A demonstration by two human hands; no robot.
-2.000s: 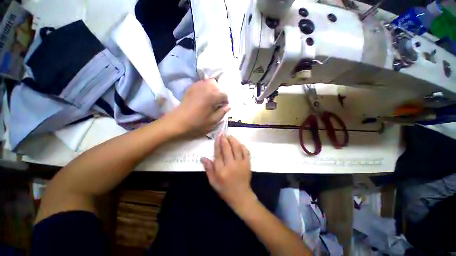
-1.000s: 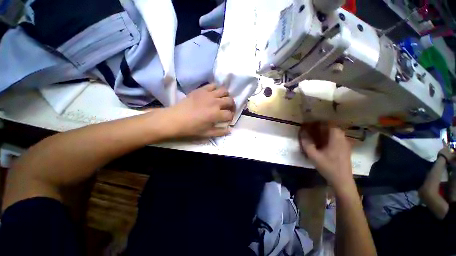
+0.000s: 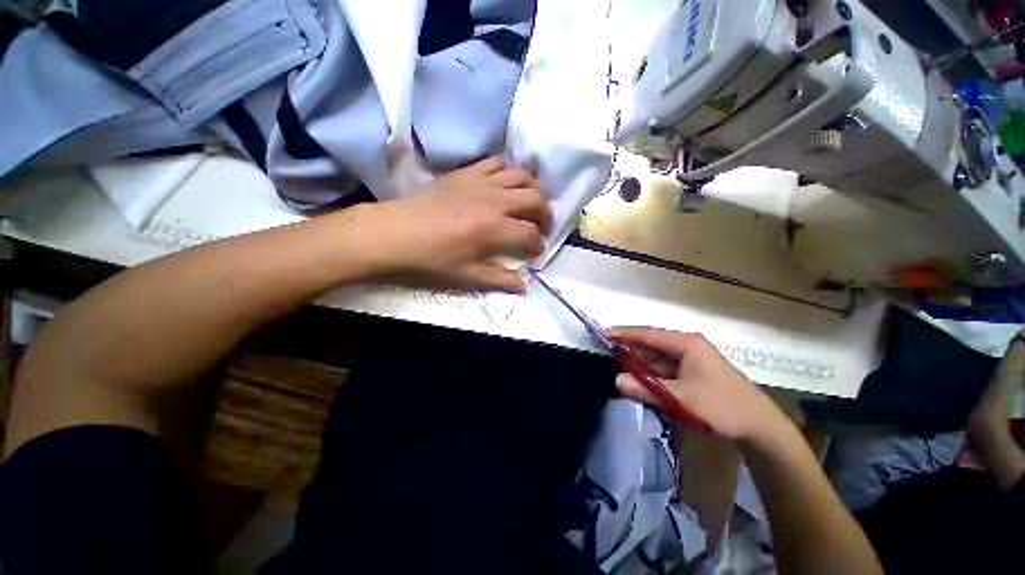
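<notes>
A white cloth piece [image 3: 559, 124] lies left of the needle, with its near corner under my left hand. My left hand [image 3: 478, 225] holds this corner at the table's front edge. My right hand [image 3: 691, 382] holds the red-handled scissors [image 3: 646, 380], their blades pointing up and left to the cloth at my left fingertips. Whether the blades are open is too small to tell. The light grey-blue garment piece with dark bands [image 3: 461, 107] is bunched left of the white cloth.
The sewing machine head [image 3: 731, 84] stands behind and right of my hands, over the needle plate. The table's front edge [image 3: 776, 365] has a printed scale. Cloth pieces [image 3: 635, 477] hang below the table. Part of another person's arm [image 3: 998, 393] shows at the far right.
My right hand has taken the scissors from under the machine arm and brought them left to the cloth corner. My left hand has stayed on the cloth. The view has shifted.
</notes>
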